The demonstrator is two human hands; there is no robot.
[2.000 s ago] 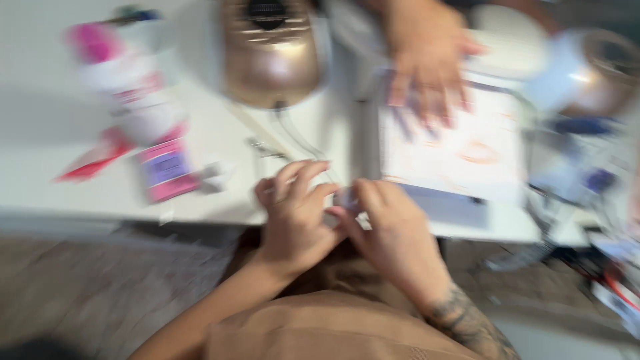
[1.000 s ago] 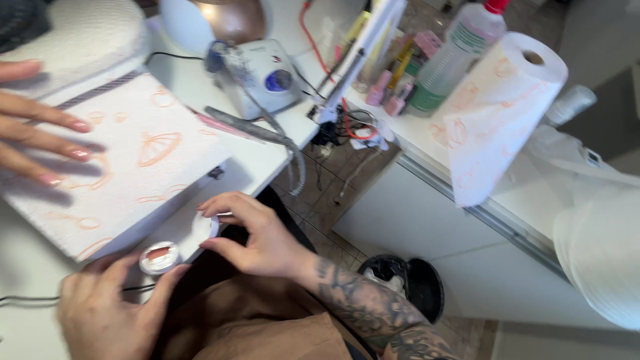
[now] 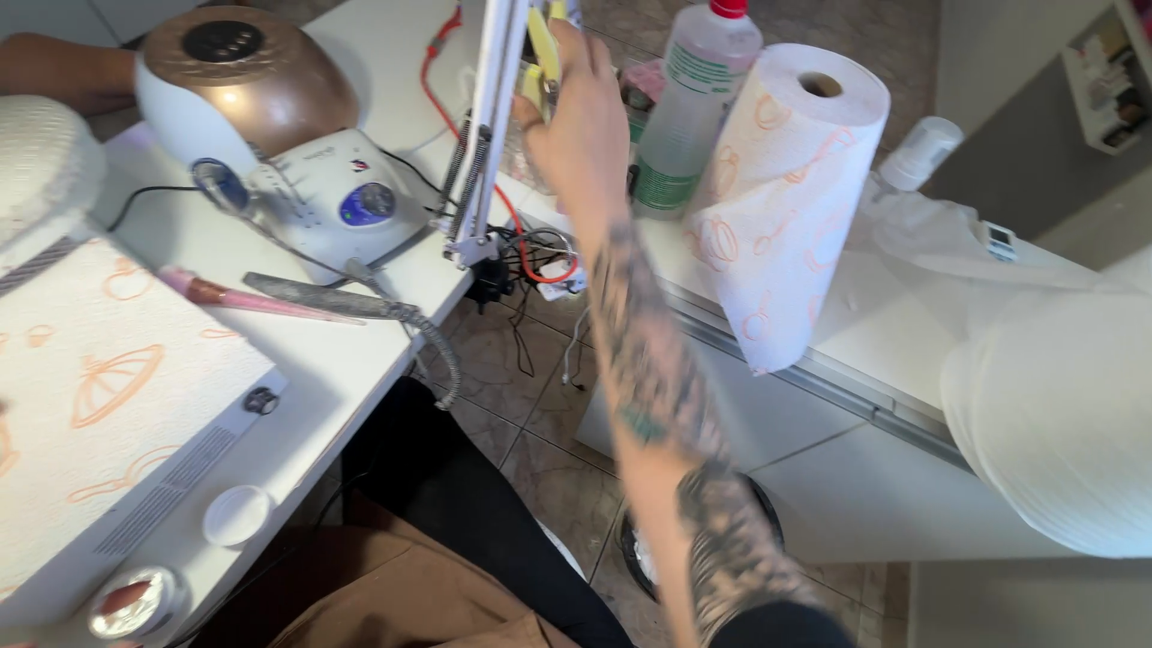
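Observation:
My right hand (image 3: 580, 117) reaches to the top centre, its fingers around or against a yellow item (image 3: 544, 52) behind the white lamp arm; whether it grips it is unclear. A small open jar (image 3: 133, 605) with a foil-like rim and reddish contents stands at the lower left. Just above it lies a round white lid (image 3: 238, 516). Only fingertips of my left hand (image 3: 121, 644) show at the bottom edge by the jar; the rest is out of view.
Paper towel (image 3: 117, 360) covers a box with a knob. Behind are a drill control unit (image 3: 337, 202), a gold-and-white nail lamp (image 3: 247, 76) and another person's arm (image 3: 63, 72). A red-capped bottle (image 3: 693, 108) and towel roll (image 3: 783, 198) stand right of my arm; cables hang between the tables.
My right hand has left the white lid and moved up to the items behind the lamp arm. The lid now lies on the table. The other person's hand has left the paper towel's top.

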